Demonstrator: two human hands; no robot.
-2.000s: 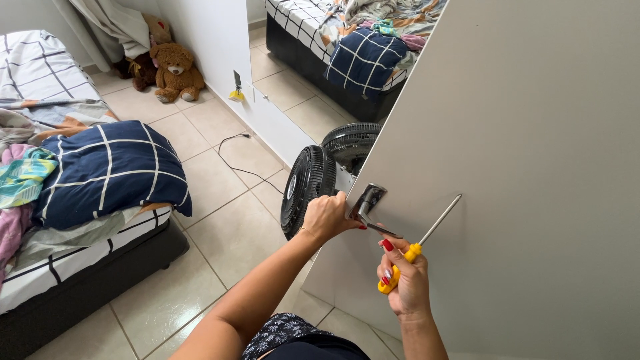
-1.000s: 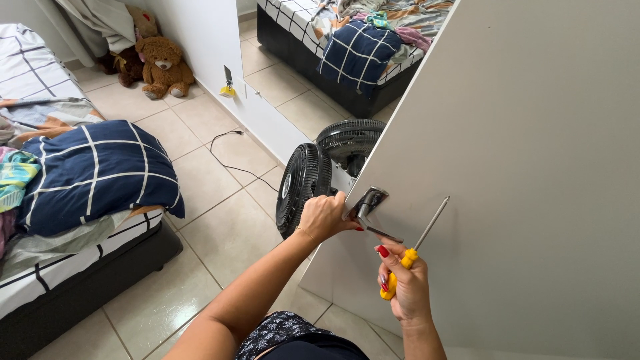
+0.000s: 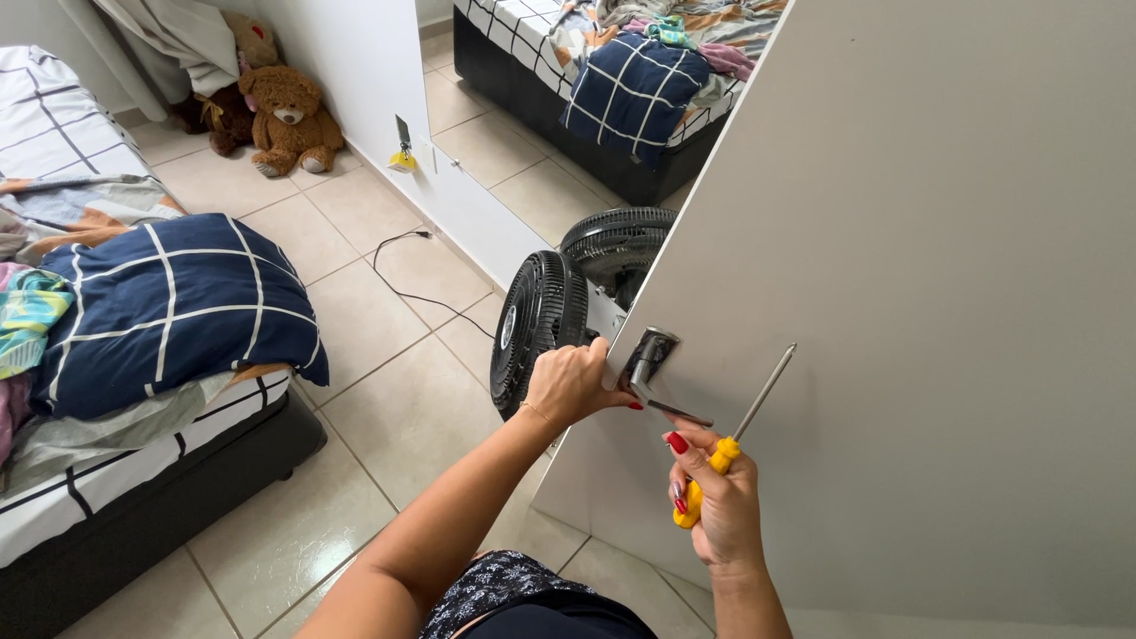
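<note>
A screwdriver with a yellow handle is held in my right hand, its metal shaft pointing up and to the right. The raised fingers of that hand are close to the free end of a metal door lever; whether they touch it is unclear. The lever juts from a shiny plate on a light grey door. My left hand grips the door's edge beside the plate, with its thumb near the base of the lever. Its fingertips are hidden behind the edge.
Close behind the door edge stands a black fan, its cord lying on the tiled floor. A mirror is on the wall behind. At left is a bed with a navy checked pillow; teddy bears sit in the far corner.
</note>
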